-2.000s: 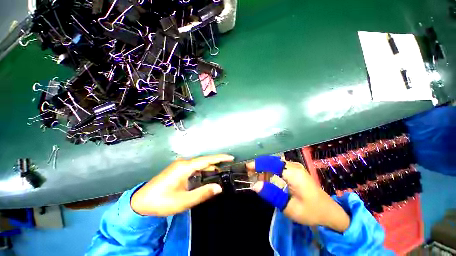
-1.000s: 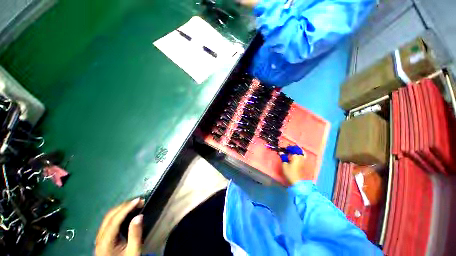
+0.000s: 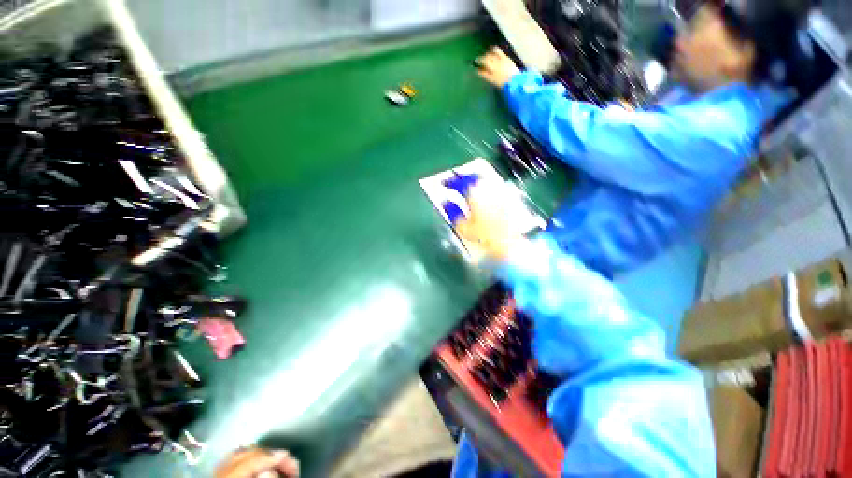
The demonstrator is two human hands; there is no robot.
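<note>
My right hand [image 3: 478,217], with blue finger wraps, reaches over the white sheet [image 3: 504,201] on the green bench. Its fingertips are over the sheet's left part; blur hides whether they hold anything. My left hand [image 3: 257,463] is cut off by the bottom edge, and a dark shape shows beside its fingers; I cannot tell its grip. The heap of black binder clips [image 3: 84,327] with silver handles fills the left side. The red tray [image 3: 486,373] with rows of black clipped parts is below the bench edge, partly hidden by my right sleeve.
A cream bin [image 3: 168,112] holds clips at the upper left. A pink-red scrap [image 3: 220,336] lies at the heap's edge. A co-worker in blue [image 3: 645,149] reaches across the bench at the upper right. Cartons [image 3: 757,317] and stacked red trays [image 3: 813,411] stand at the right.
My right hand has moved from the red tray up to the white sheet. The view has shifted, showing more of the co-worker and the clip bin. My left hand sits lower, mostly cut off.
</note>
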